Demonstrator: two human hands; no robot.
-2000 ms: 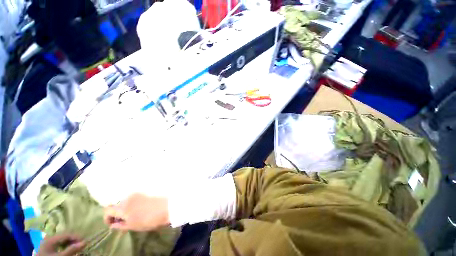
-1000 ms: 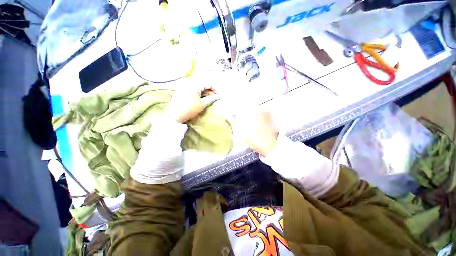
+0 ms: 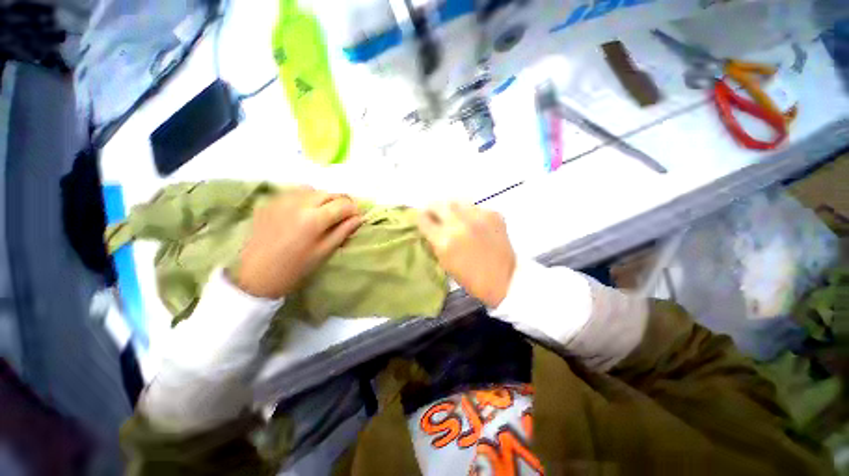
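Note:
A light olive-green garment piece (image 3: 382, 274) lies over the table's front edge, bunched towards the left. My left hand (image 3: 296, 237) grips its upper edge with curled fingers. My right hand (image 3: 472, 249) holds the same edge further right, fingertips on the cloth. The cloth edge between the hands is folded and drawn out. The presser foot area (image 3: 433, 110) of the sewing machine is blurred, above and behind the hands. No label shows in my fingers.
A black smartphone (image 3: 195, 126) lies at left. A neon green bottle-shaped piece (image 3: 312, 93) is left of the needle. Pink-handled snips (image 3: 556, 139), tweezers (image 3: 614, 139), a brown strip (image 3: 630, 72) and red-handled scissors (image 3: 749, 119) lie at right. A clear plastic bag (image 3: 745, 265) is beside the lap.
Both hands have drawn back from the needle area towards the table's front edge with the cloth. My right hand now holds the cloth edge. The neon green piece has come into view.

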